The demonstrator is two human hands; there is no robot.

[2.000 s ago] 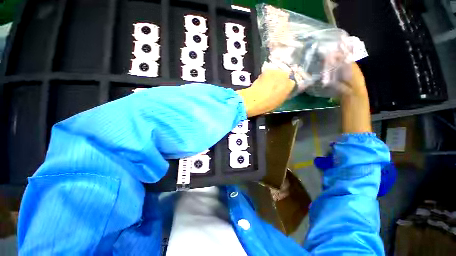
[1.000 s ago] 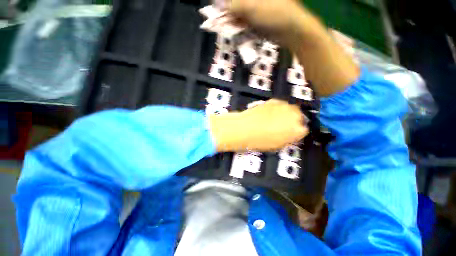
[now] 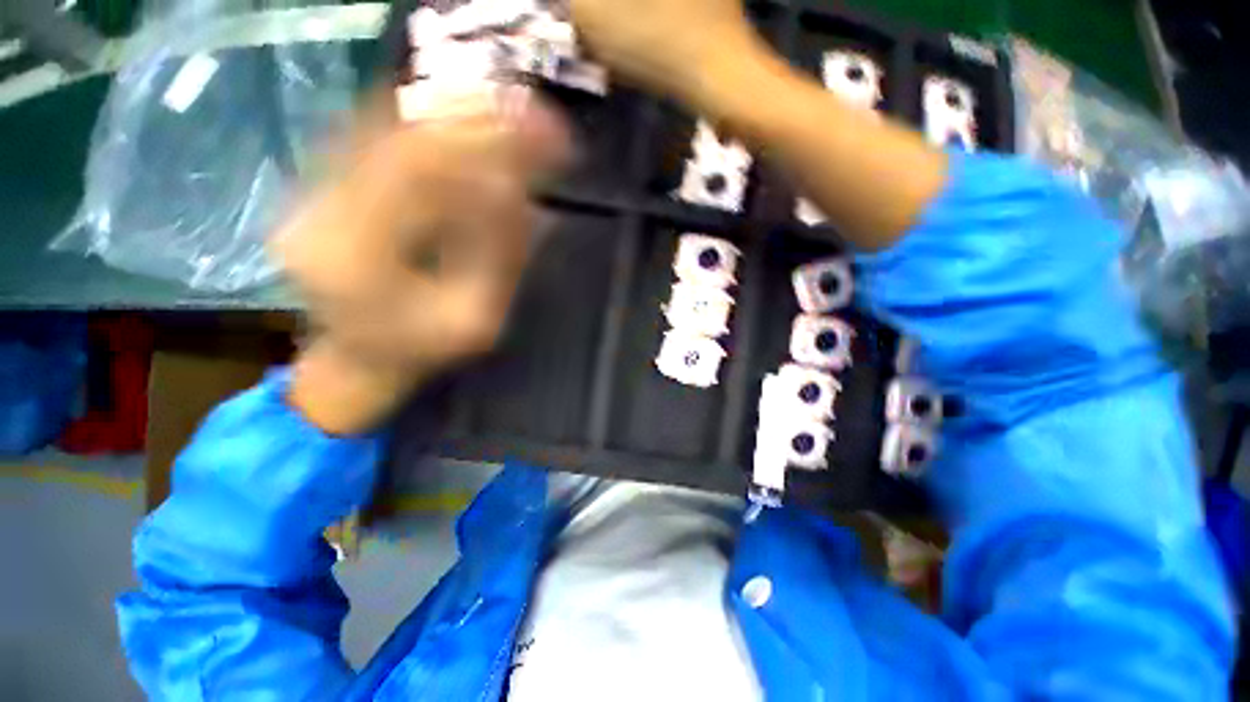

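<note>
The black compartment tray [image 3: 617, 329] lies in front of me with rows of pale pink watch cases [image 3: 707, 261] with round black centres. A heap of pale pink strap pieces [image 3: 459, 48] lies at the tray's far left. My left hand [image 3: 411, 247] is blurred over the tray's left part, its fingers near the heap; what it holds cannot be told. My right hand [image 3: 651, 28] is at the top edge of the picture, partly cut off, right of the heap; its fingertips are not clear. A strap [image 3: 769, 446] lies beside cases in a near compartment.
A crumpled clear plastic bag [image 3: 192, 165] lies on the green mat left of the tray. A clear bag with pink pieces [image 3: 1165, 206] lies to the right, partly behind my right sleeve. A cardboard box [image 3: 199, 412] stands below the bench edge at left.
My hands have left the bag at right and moved left. The view has shifted left. A heap of strap pieces now shows at the tray's far left; my left hand has moved towards it.
</note>
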